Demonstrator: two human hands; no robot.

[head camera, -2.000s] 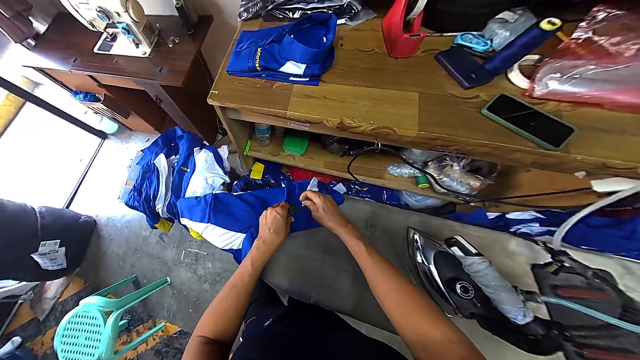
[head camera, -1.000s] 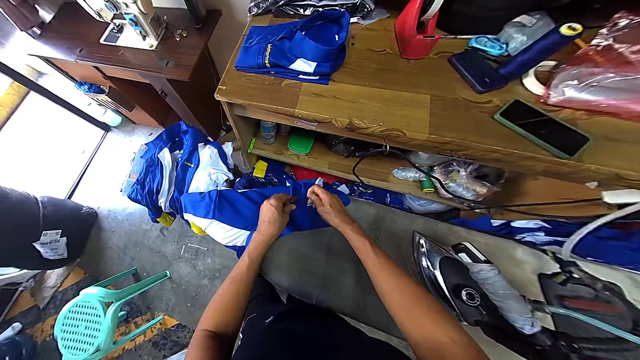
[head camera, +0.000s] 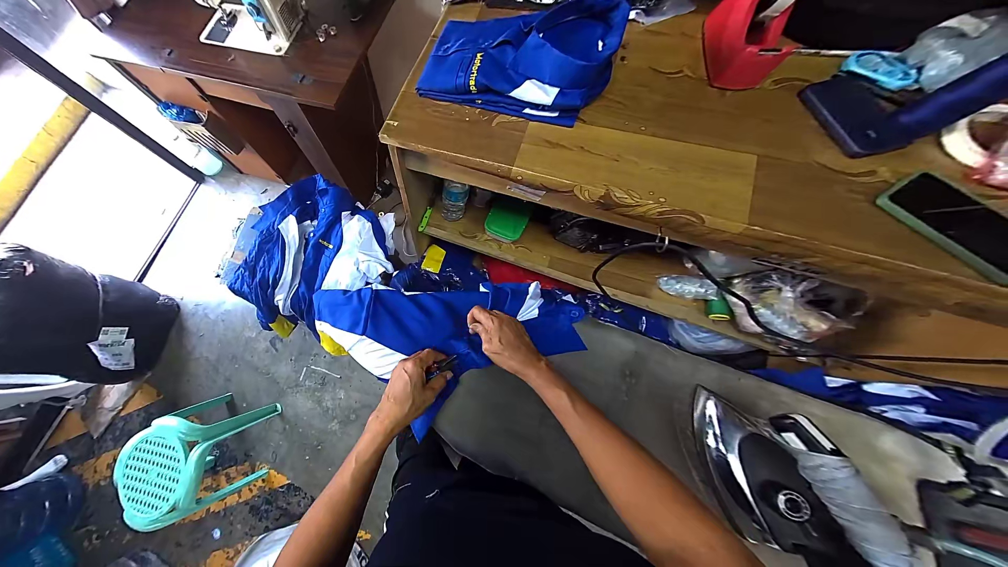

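Observation:
A blue and white garment (head camera: pixel 394 315) lies across the near left end of the grey padded board (head camera: pixel 598 425). My left hand (head camera: pixel 411 387) is closed on a small dark tool, perhaps thread snips (head camera: pixel 442 365), with its tip at the cloth. My right hand (head camera: pixel 504 340) pinches the blue fabric just right of it. The garment's white-trimmed end spreads beyond my right hand. More blue and white garments (head camera: pixel 303 244) are heaped to the left, touching this one.
A clothes iron (head camera: pixel 756 472) rests on the board at right. Beyond stands a wooden shelf unit (head camera: pixel 630 157) with folded blue shirts (head camera: pixel 520 63) and a phone (head camera: pixel 949 224) on top. A green plastic stool (head camera: pixel 157 472) stands at lower left, near a black wrapped bundle (head camera: pixel 71 315).
My hands have moved apart. The left one is lower and nearer my body, with the dark tool now showing; more of the garment's blue end now shows beyond my right hand.

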